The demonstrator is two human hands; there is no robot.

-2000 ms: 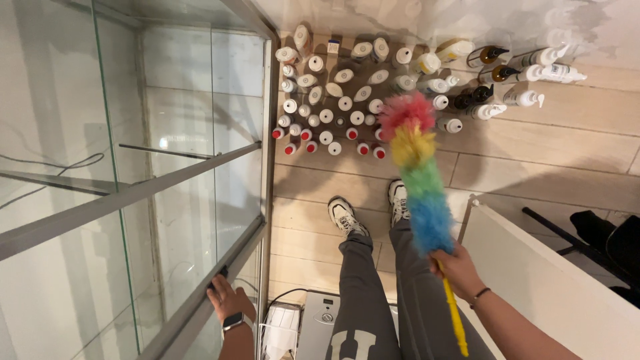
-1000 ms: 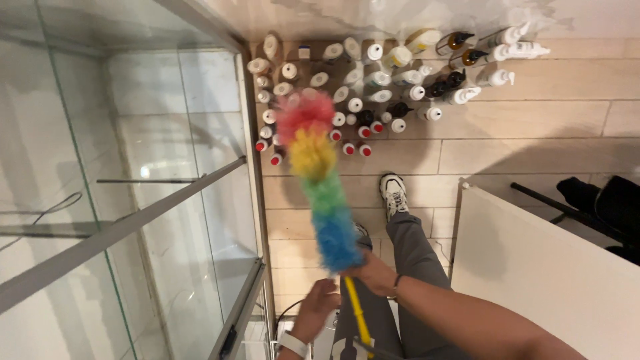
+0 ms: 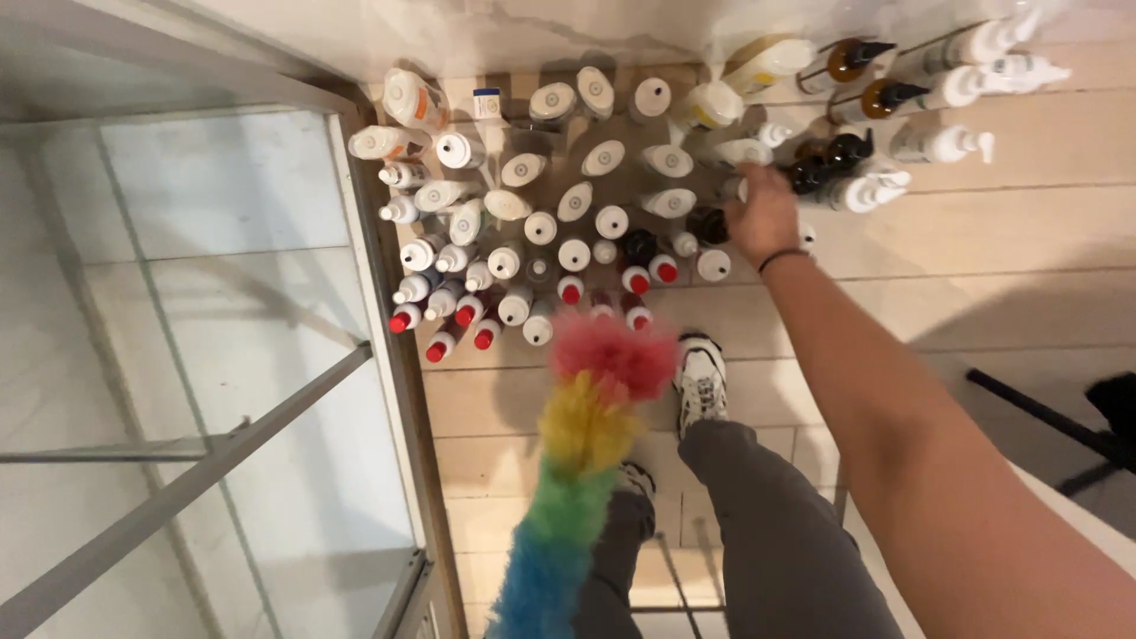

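My right hand [image 3: 765,217] reaches down among the bottles at the right of the group, its fingers at a white bottle [image 3: 741,153]; whether it grips one cannot be told. A rainbow feather duster [image 3: 581,444] slants up from the bottom edge, its pink tip near the front row. Its handle and my left hand are out of view. Many bottles stand on the floor: white-capped ones, red-capped ones [image 3: 484,339] in front, amber pump bottles [image 3: 848,62] and white pump bottles [image 3: 941,142] at the right.
A glass display cabinet [image 3: 390,426] with a metal frame fills the left side. A pale wall [image 3: 621,31] rises behind the bottles. My sneaker [image 3: 701,382] is on the tiled floor just in front of them. A black metal leg [image 3: 1038,408] and a white panel are at the right.
My right hand has let go of the duster and moved forward to the bottles. My left hand, near the duster's handle a second ago, has left the view. The view is closer to the bottles.
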